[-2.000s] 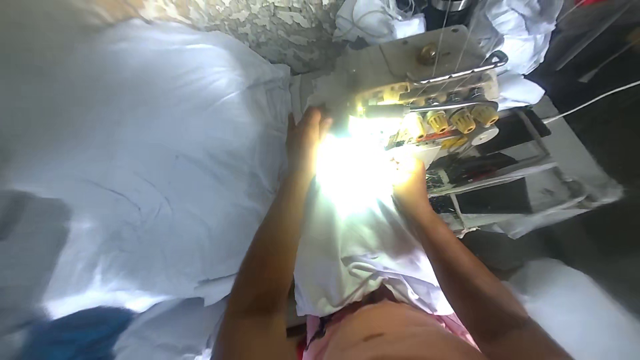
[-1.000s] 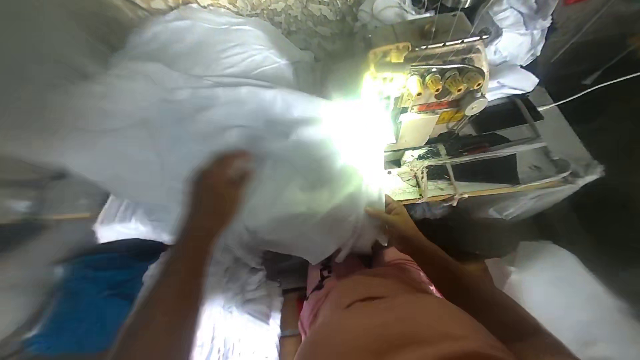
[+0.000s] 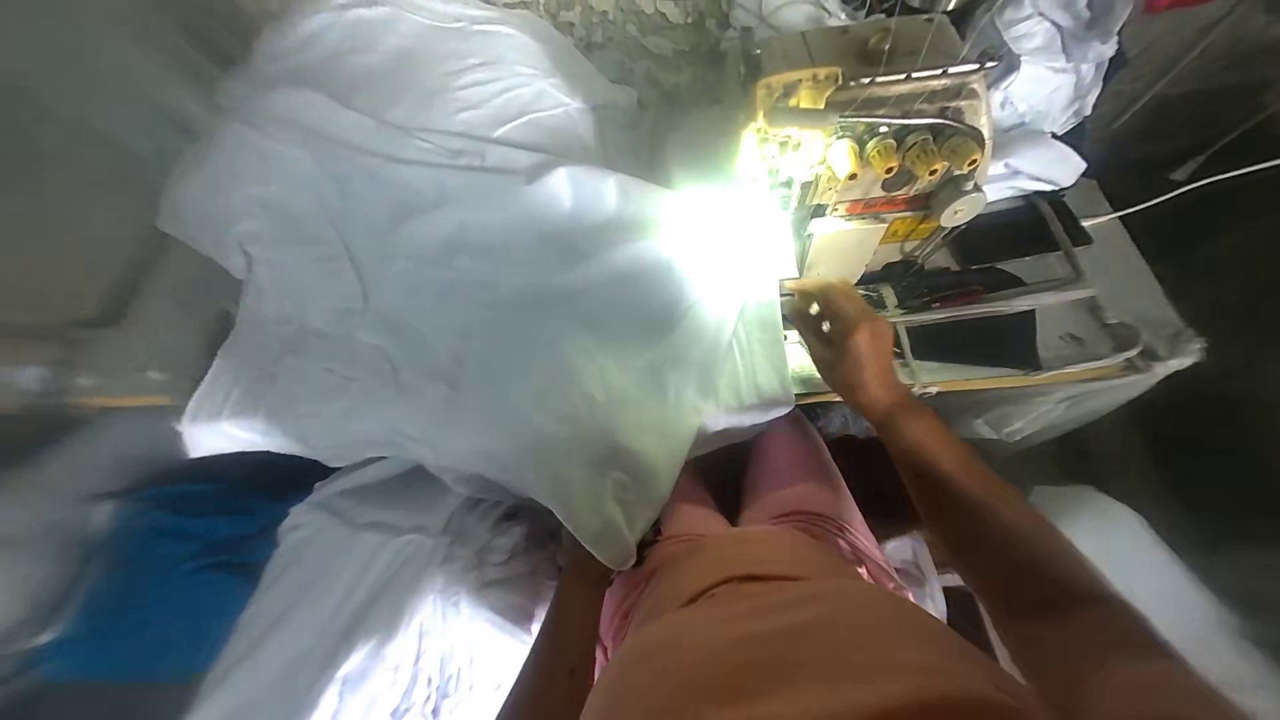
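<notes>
A large piece of white fabric (image 3: 460,300) spreads from the left over the work surface to the sewing machine (image 3: 890,130), an overlock-type machine with several yellow tension dials. Its lamp glare washes out the needle area. My right hand (image 3: 845,335) is at the fabric's right edge, just below the machine's white plate, with fingers bent; whether they pinch the cloth is unclear. The left forearm reaches up from the bottom, and my left hand (image 3: 590,560) is mostly hidden under the fabric's lower corner, so its grip cannot be seen.
White cloth (image 3: 330,590) and blue cloth (image 3: 190,560) lie at the lower left. More white cloth (image 3: 1060,70) is bunched behind the machine. A metal rod frame (image 3: 1010,300) extends right of the machine, with a white cable (image 3: 1190,188) beyond. Another white bundle (image 3: 1120,560) is at lower right.
My left hand has moved from beside the machine, out over the fabric at left, then down under its lower corner. The white fabric now spreads farther across the left side.
</notes>
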